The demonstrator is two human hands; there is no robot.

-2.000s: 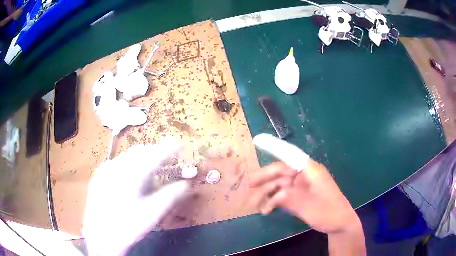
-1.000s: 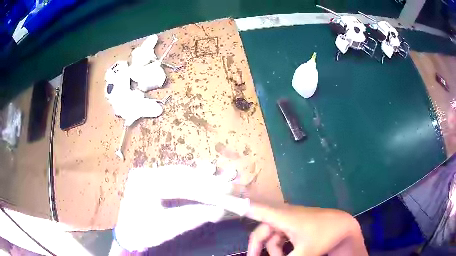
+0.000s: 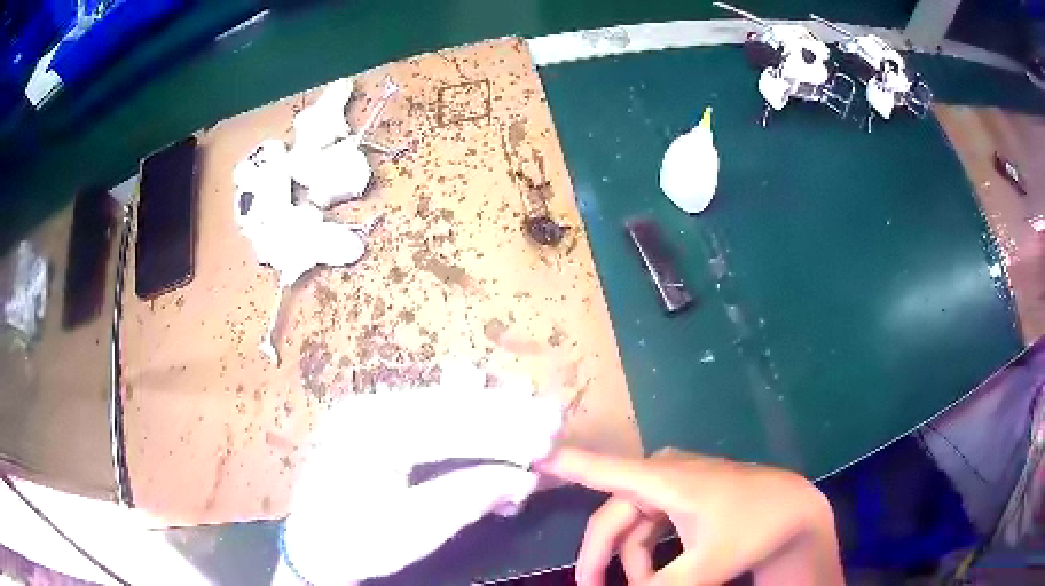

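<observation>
My left hand [image 3: 418, 486], in a white glove, is at the board's near edge, too bright to show detail. My right hand [image 3: 716, 515] is bare, its index finger reaching the glove's fingertips. Whatever is between them cannot be made out. White model bodies [image 3: 300, 238] with thin legs lie overlapping on the stained brown board [image 3: 195, 401], beyond my left hand. A white glue bottle [image 3: 690, 172] with a yellow tip lies on the green surface [image 3: 802, 263] right of the board, beyond my right hand.
A dark bar [image 3: 659, 266] lies right of the board. A black smartphone [image 3: 167, 218] lies at the board's left, beside a reflective panel [image 3: 57, 378]. Two white and black models [image 3: 796, 71] stand at the upper right. A small dark item [image 3: 1008, 174] lies far right.
My hands were apart two seconds ago and have come together over the near board. Two small round pale pieces seen there on the board no longer show. The view has shifted slightly.
</observation>
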